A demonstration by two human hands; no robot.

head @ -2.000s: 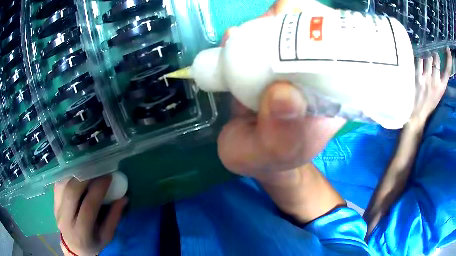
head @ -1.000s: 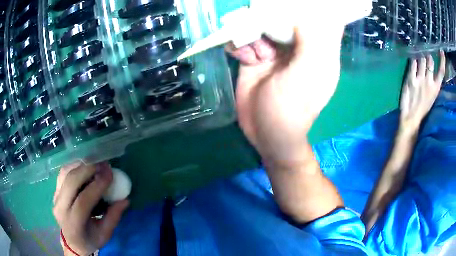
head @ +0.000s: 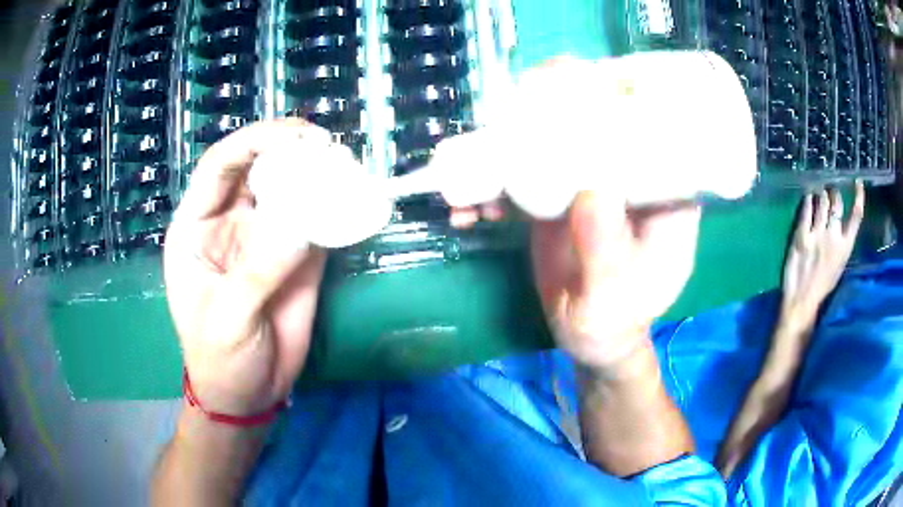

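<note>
My right hand is closed around a white glue bottle, held sideways over the tray with its nozzle pointing left. The bottle is overexposed and its label cannot be read. My left hand, with a red string bracelet, holds a rounded white pad. The nozzle tip meets or nearly meets the pad's right side. Below them lies a clear blister tray with long rows of black round parts standing on edge. The hands and bottle hide part of its near rows.
A second tray of black parts lies at the right. Another person's hand rests at its near edge, with a blue sleeve below. The green bench top shows in front of the trays. Grey floor shows at the left.
My left hand has risen from the tray's front edge with the pad and moved right to the nozzle. The bottle has moved slightly down and right, off the parts. The view takes in more trays.
</note>
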